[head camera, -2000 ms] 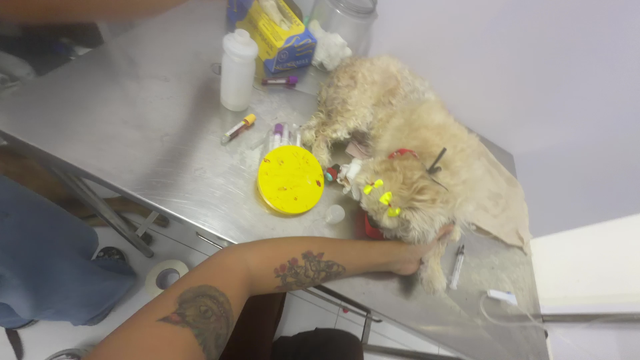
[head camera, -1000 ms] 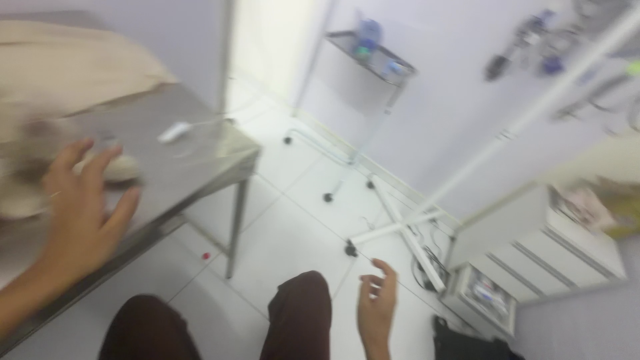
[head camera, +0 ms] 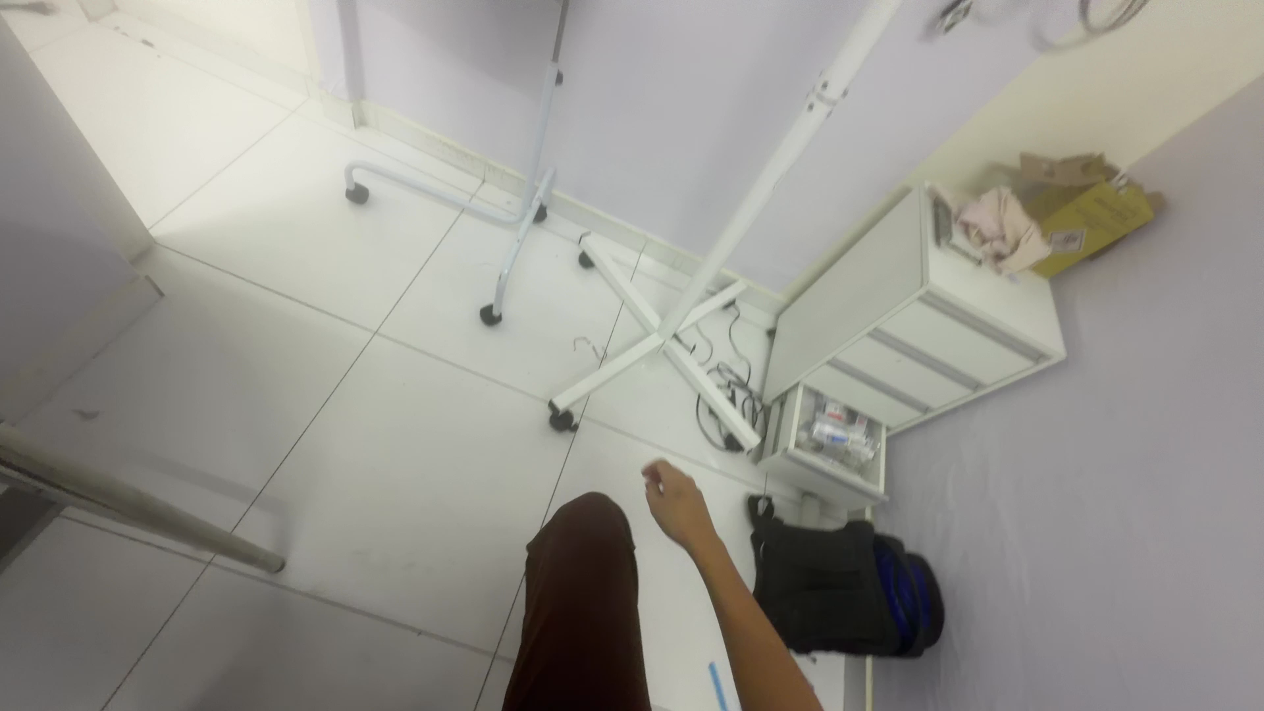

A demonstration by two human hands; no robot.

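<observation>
My right hand (head camera: 675, 502) hangs over the tiled floor beside my knee in dark brown trousers (head camera: 591, 592), its fingers loosely curled with no object visible in them. Ahead and to the right of it, the bottom drawer (head camera: 879, 481) of a white cabinet (head camera: 854, 306) is pulled out, with packaged supplies (head camera: 841, 434) inside. A black backpack (head camera: 815, 583) lies on the floor below that drawer, to the right of my hand. My left hand is out of view.
A white wheeled stand (head camera: 660, 342) with a cross-shaped base stands ahead, with black cables (head camera: 729, 380) beside it. Farther left is a second wheeled frame (head camera: 518, 219). A metal table leg (head camera: 168, 518) crosses the lower left. Pink cloth (head camera: 1002, 229) and a yellow cardboard box (head camera: 1091, 229) sit atop the cabinet.
The view has swung from the metal table with the dog to the floor and cabinet. My left hand, over the table one second ago, has left the view. The cabinet appears closer.
</observation>
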